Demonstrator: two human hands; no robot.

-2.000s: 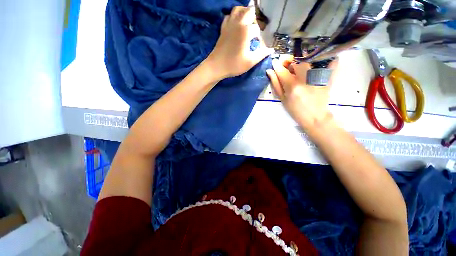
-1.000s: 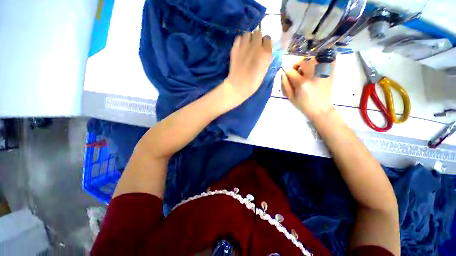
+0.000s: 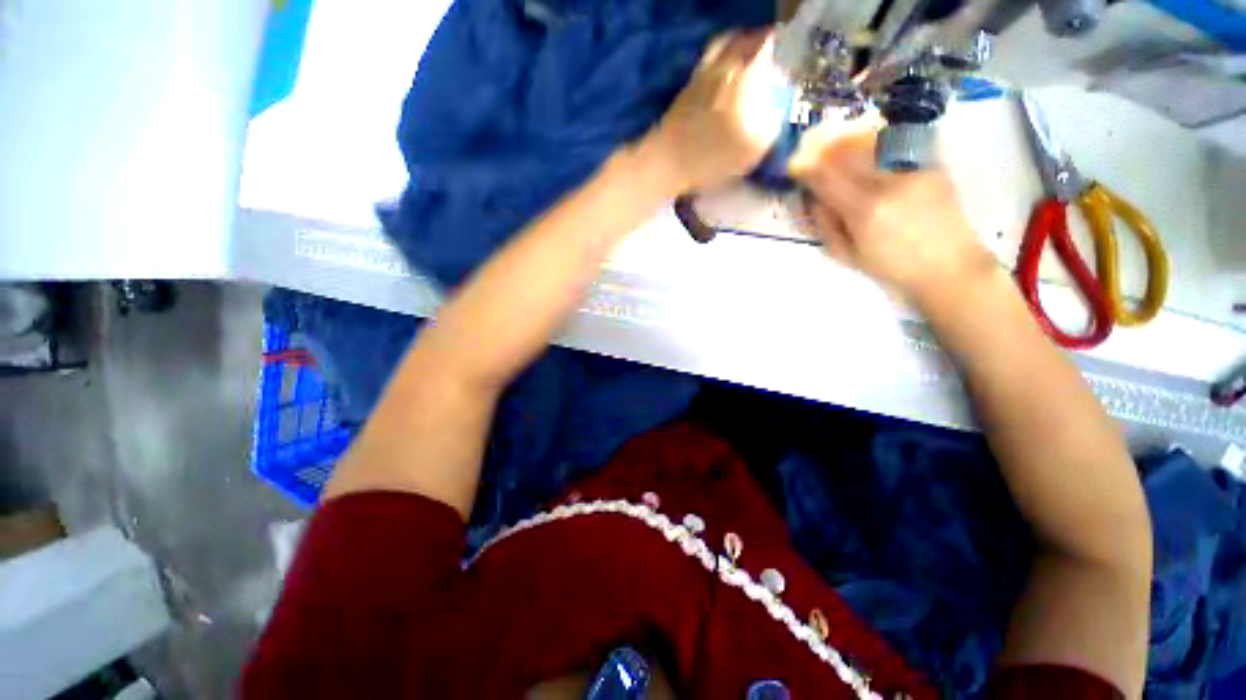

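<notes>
The dark blue garment piece lies bunched on the white table, left of the sewing machine's needle area. My left hand is blurred and grips the cloth just left of the presser foot. My right hand is just below the machine head, its fingertips pinching the dark cloth edge that stretches between both hands. The exact finger hold is blurred. The ridged grey knob is above my right hand. A small dark tab shows at the bed edge below my left hand.
Scissors with red and yellow handles lie right of my right hand. A ruler strip runs along the near table edge. A blue basket stands at the lower left. Blue garments lie on the lap. A turquoise strip is at the upper left.
The garment has moved up and away from the near table edge, uncovering the dark tab and bed line. My left hand has moved up and right, close to the presser foot.
</notes>
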